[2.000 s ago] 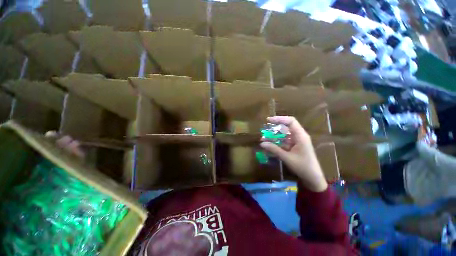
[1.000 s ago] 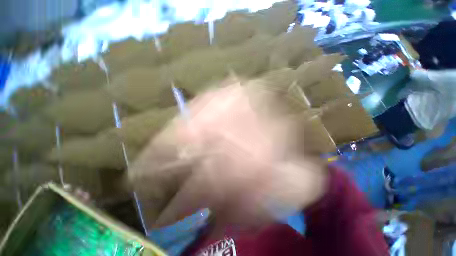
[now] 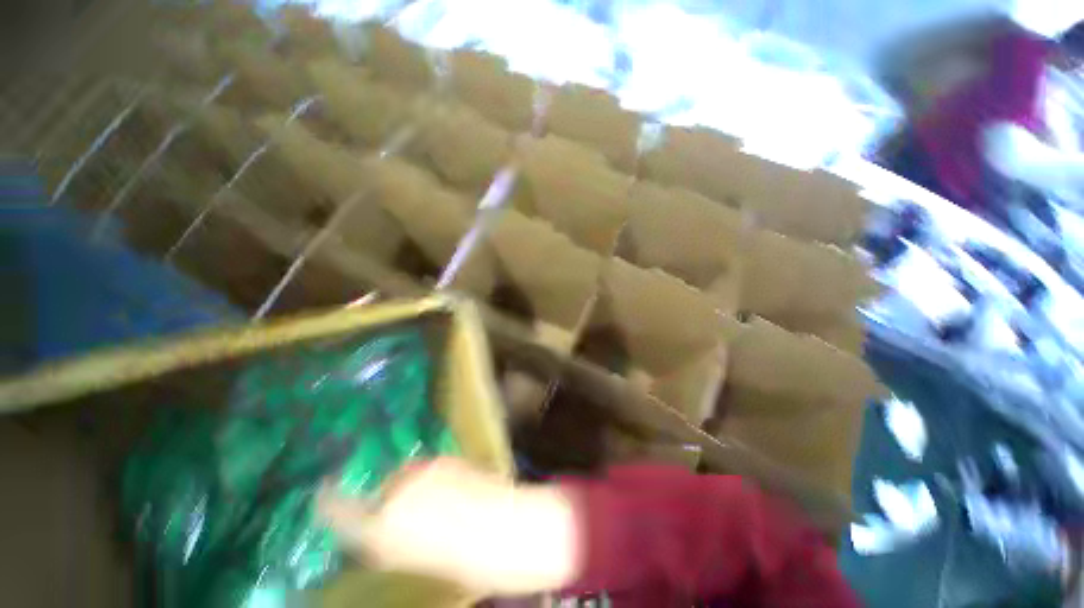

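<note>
An open brown parts box (image 3: 473,392) is at the lower left, close to my body. It holds many small clear bags with green pieces (image 3: 297,416). My right hand (image 3: 440,523), in a dark red sleeve, reaches over the near edge into the box. It is blurred, with its fingers at the green bags; whether it grips one cannot be told. My left hand is not visible. Rows of open brown cartons (image 3: 666,297) with flaps up stand packed together beyond the box.
A whitish heap of plastic (image 3: 701,71) lies behind the carton rows. A person in a magenta top (image 3: 981,113) is at the upper right. White and dark items lie on a dark green surface (image 3: 951,475) at the right. Blue floor (image 3: 107,285) shows at the left.
The view has turned, and the parts box shows larger and farther right. My right hand has moved from over the cartons into the box. My left fingertips, earlier at the box's edge, no longer show.
</note>
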